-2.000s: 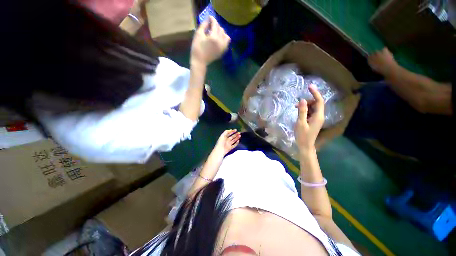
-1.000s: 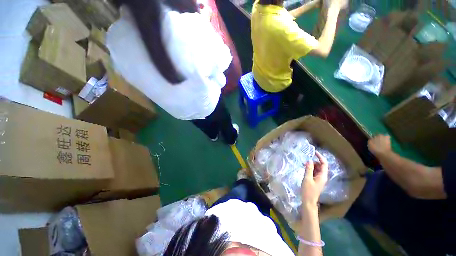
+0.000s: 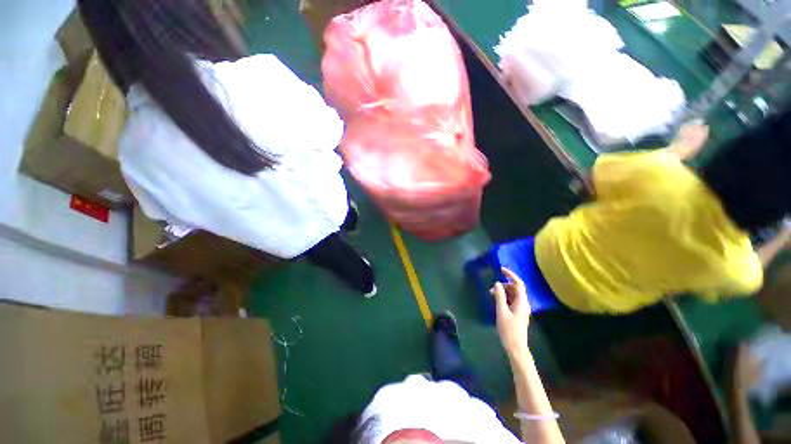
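Observation:
My right hand (image 3: 513,305) is raised at the lower middle, with a pale band on the wrist. Its thumb and index finger are apart, and I see nothing held between them. It overlaps the view of a blue stool (image 3: 519,256) beyond it. My left hand is not in view. A large pink-red plastic sack (image 3: 403,130) stands on the floor ahead.
A person in white (image 3: 238,156) stands left of the sack. A person in yellow (image 3: 642,234) sits at the green bench (image 3: 486,39), with white bundles (image 3: 590,74) on it. Brown cartons (image 3: 234,373) stand left. A yellow line (image 3: 409,273) crosses the green floor.
The view has moved forward along the aisle. The sack has come into view, and the carton of clear bagged goods has dropped to the lower edge. My left hand, seen earlier, is out of view.

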